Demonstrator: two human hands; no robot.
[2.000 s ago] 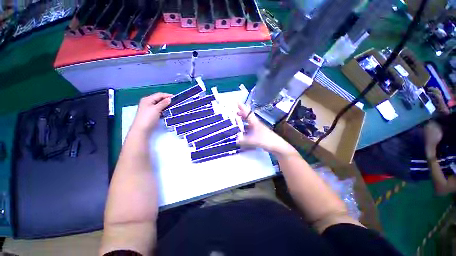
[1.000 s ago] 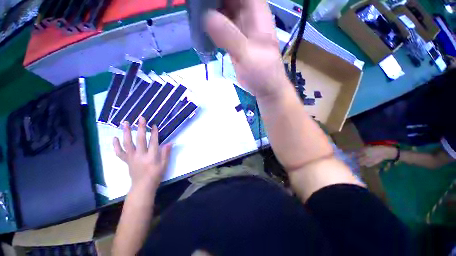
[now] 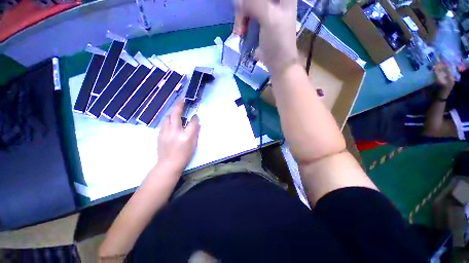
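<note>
Several channel housings with black cover strips [image 3: 119,92] lie in a slanted, fanned row on the white sheet [image 3: 216,128]. One more housing [image 3: 194,86] lies apart to their right, tilted. My left hand [image 3: 177,136] is at its near end, with fingertips touching or gripping it. My right hand [image 3: 272,33] is raised at the top over the feeder, fingers curled around the grey electric screwdriver [image 3: 250,38], which is partly hidden and blurred. The screwdriver's lower end is over the white-grey screw feeder [image 3: 252,74].
The black parts tray [image 3: 36,169] is at left. The open brown carton [image 3: 352,85] is at right, partly behind my right arm. Small black pieces [image 3: 239,101] lie by the sheet's right edge. The grey ledge [image 3: 103,25] runs along the back. Another person's hand [image 3: 443,74] is at far right.
My left hand has moved from the row to a housing that now lies apart on the right. My right hand has moved up with the screwdriver to the feeder. The view has shifted.
</note>
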